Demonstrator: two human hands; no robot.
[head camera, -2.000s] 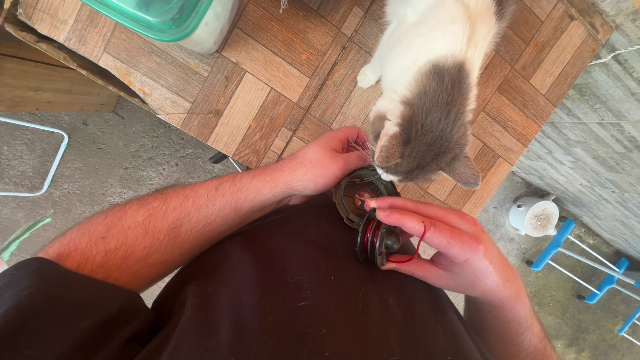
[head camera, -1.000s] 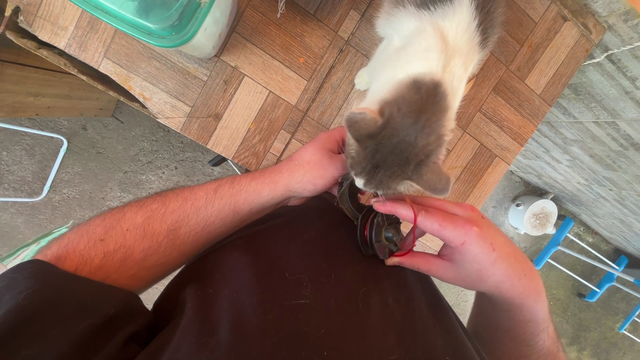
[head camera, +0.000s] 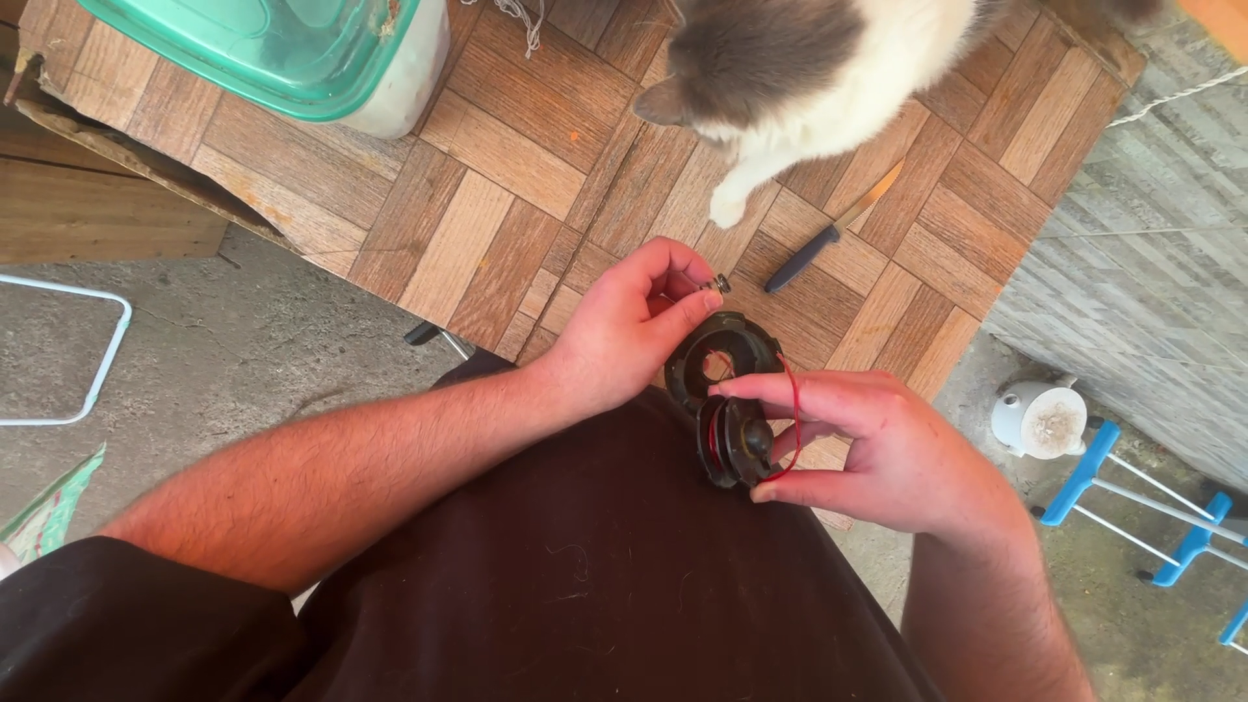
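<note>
Between the thumb and fingers of my left hand (head camera: 639, 322) is a small metal spring (head camera: 720, 284), partly hidden by the fingertips. Just below it a round black plastic trimmer-head housing (head camera: 692, 363) lies near the table's edge, with a round hole in its middle. My right hand (head camera: 877, 444) grips a black spool (head camera: 749, 447) wound with red line, tilted on its side against the housing's lower rim. A loop of the red line (head camera: 798, 419) stands out from the spool beside my right fingers.
A grey and white cat (head camera: 780, 78) stands on the wood-patterned table (head camera: 507, 156). A knife with a dark handle (head camera: 803, 259) lies beyond my hands. At the upper left is a container with a green lid (head camera: 292, 58). A blue and white folding frame (head camera: 1082, 473) stands at right.
The cat's head has moved up and away from my hands. My left hand has come off the housing's side and now holds the spring above it. The knife has come into sight.
</note>
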